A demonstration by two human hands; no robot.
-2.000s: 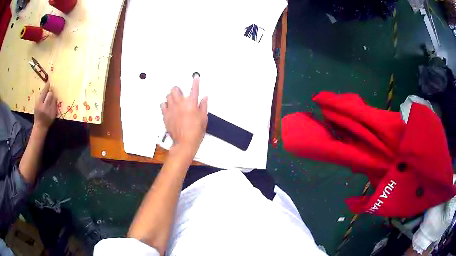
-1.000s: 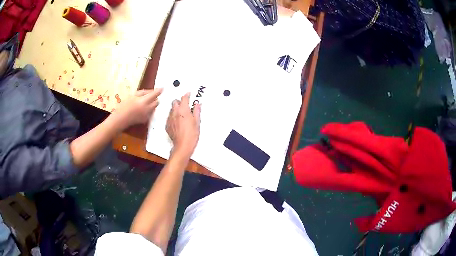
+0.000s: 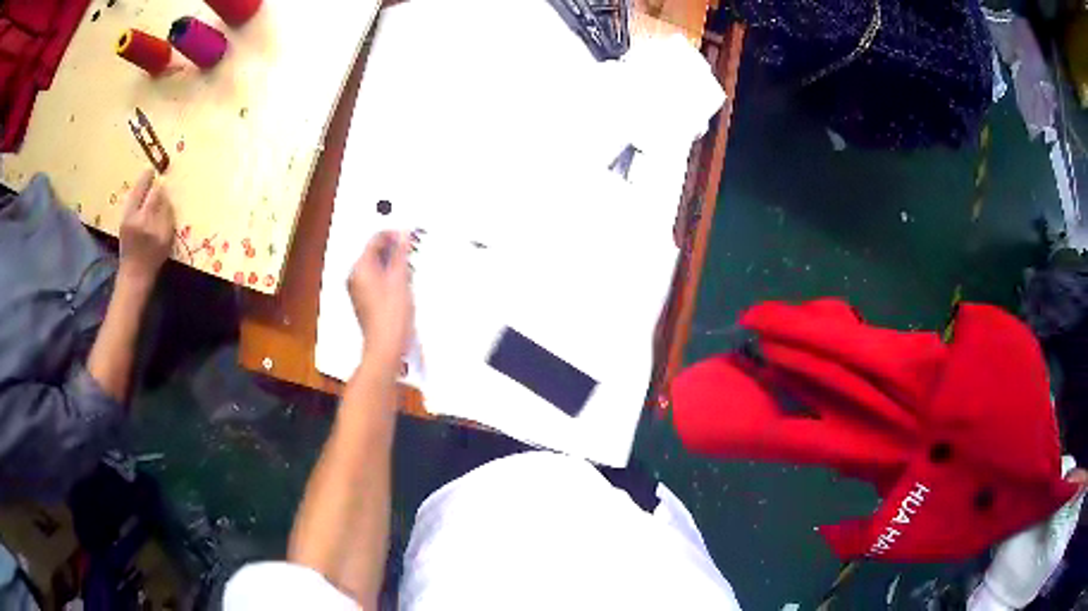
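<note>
The white jacket (image 3: 573,191) lies on the orange-brown table. It has a dark rectangular patch (image 3: 543,371), a round dark button (image 3: 383,207) and a small dark logo (image 3: 623,160). My bare left hand (image 3: 384,272) reaches in from the bottom left. Its slightly blurred fingers are closed on the jacket's cloth just below the button. The cloth is raised or creased beside them. Only bits of dark lettering show at the fingertips, and a second dark mark to their right looks like a thin sliver. My right hand is not in view.
Another person's hand (image 3: 147,227) is by brownish snips (image 3: 149,140) on the pale tabletop (image 3: 257,131), with thread cones (image 3: 197,42) behind. Hangers (image 3: 603,26) lie at the table's far end. A red jacket (image 3: 835,406) hangs at right, near a white sleeve or glove.
My left hand has shifted left and closed on the cloth, which now creases and hides the lettering. The other person's hand has moved from the white jacket back to the snips.
</note>
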